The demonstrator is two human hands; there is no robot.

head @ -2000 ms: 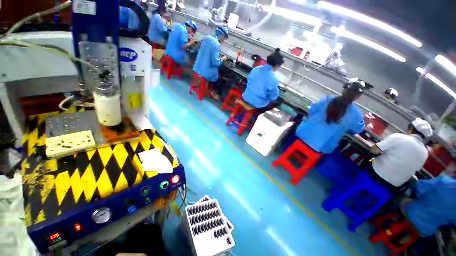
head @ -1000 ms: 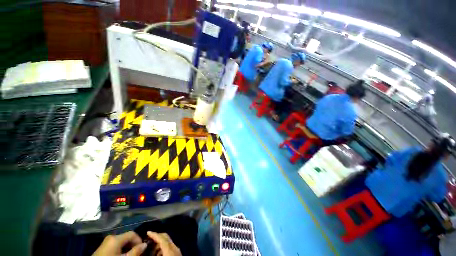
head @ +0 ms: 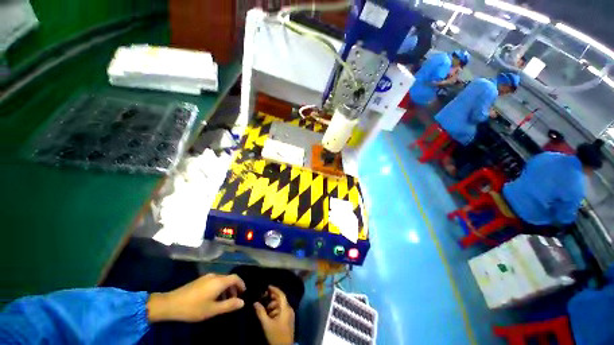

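Note:
My left hand (head: 202, 296) reaches in over the black lap cloth (head: 182, 331) from a blue sleeve, its fingers bent towards my right hand. My right hand (head: 277, 315) is close beside it, fingers curled inwards. The gap between the fingertips is dark against the dark cloth, so I cannot tell whether either hand holds a small part. A white parts tray (head: 351, 320) with rows of small black pieces stands low at the right of my lap.
The press machine (head: 289, 195) is ahead, with the orange-brown fixture (head: 326, 160) under its head. A white cloth (head: 192, 195) lies left of it. The green bench at left carries a blister tray (head: 118, 135) and stacked white trays (head: 161, 67). Several people in blue sit beyond.
The view has swung left, so the machine sits further right and more bench shows. Both hands are now in full view over the lap, with the left sleeve showing.

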